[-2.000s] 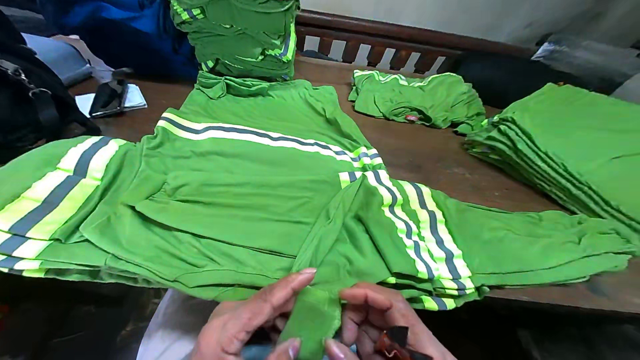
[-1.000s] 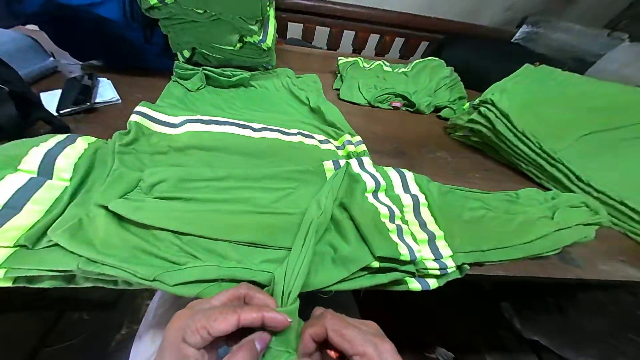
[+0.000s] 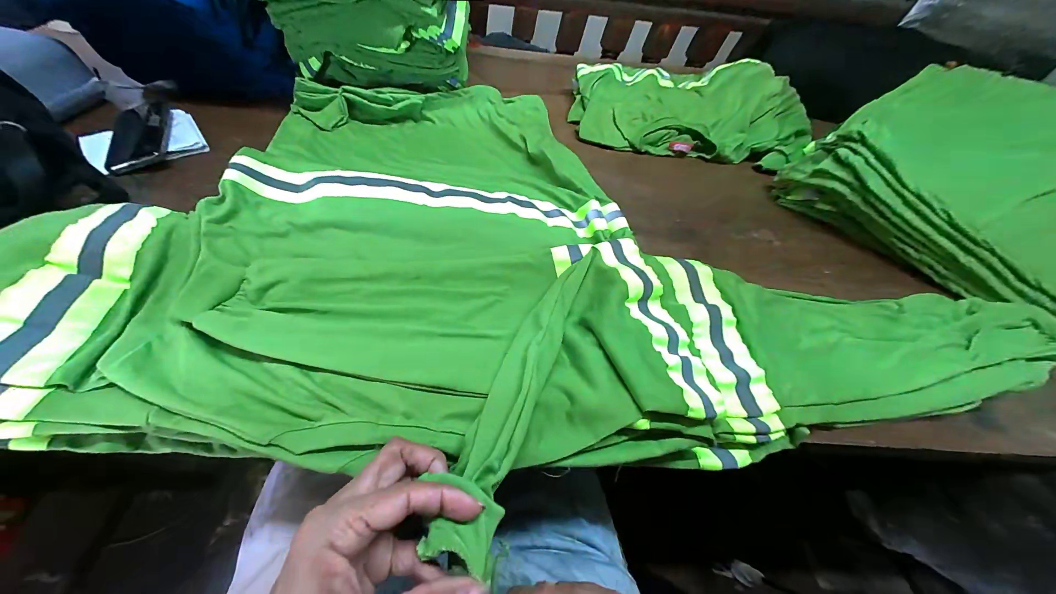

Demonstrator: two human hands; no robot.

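Green long-sleeved garments (image 3: 371, 289) with reflective striped bands lie stacked and spread over the table. One sleeve comes forward over the near edge. My left hand (image 3: 371, 528) holds the cuff end (image 3: 466, 520) of that sleeve between thumb and fingers, above my lap; the cuff's rim looks raw, with loose thread. Of my right hand (image 3: 565, 589) only a sliver shows at the bottom edge, just right of the cuff; its fingers are out of frame.
On the wooden table (image 3: 660, 198) are a folded green shirt (image 3: 685, 111), a stack of green fabric pieces (image 3: 949, 173) at right, a pile of green garments (image 3: 371, 41) behind, and a dark phone-like object (image 3: 139, 136) on paper at left. A dark bag (image 3: 41, 157) sits far left.
My right hand has moved down, mostly out of view, away from the cuff where both hands were. My left hand still holds the cuff. A dark-tipped tool seen at my right hand earliest no longer shows.
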